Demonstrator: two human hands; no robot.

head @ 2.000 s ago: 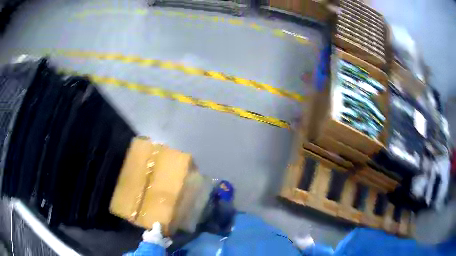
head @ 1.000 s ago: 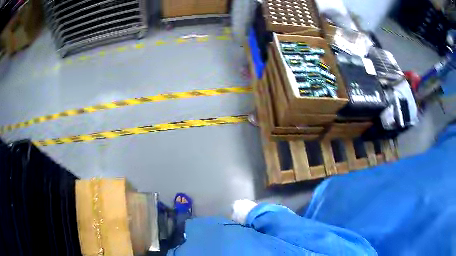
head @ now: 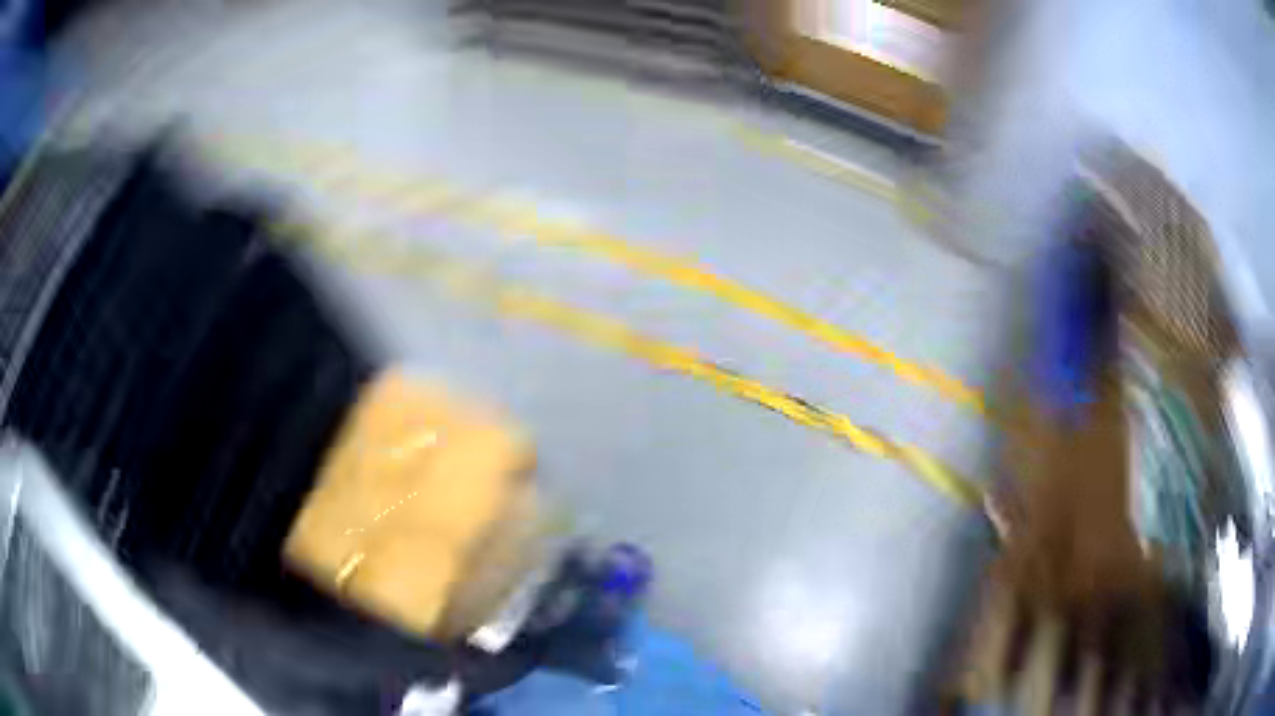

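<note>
The frame is strongly blurred. A brown closed carton (head: 413, 504) with shiny tape along its top sits low at the lower left. It is right beside the tall stack of black carriers (head: 182, 364). My left hand (head: 431, 698), in a white glove, shows small and blurred at the bottom edge, just below the carton's near corner. Its fingers cannot be made out, and no contact with the carton can be told. My right hand is not in view.
A pale metal rail (head: 126, 595) runs at the lower left. Yellow-black tape lines (head: 783, 399) cross the grey floor (head: 657, 448). A blurred load of brown cartons (head: 1070, 490) stands at the right. Another carton (head: 867, 77) is at the top. My shoe (head: 624, 569) shows near the carton.
The view has swung left, so the carton shows farther right and up in the picture. My left hand shows at the bottom again; my right hand has gone out of view.
</note>
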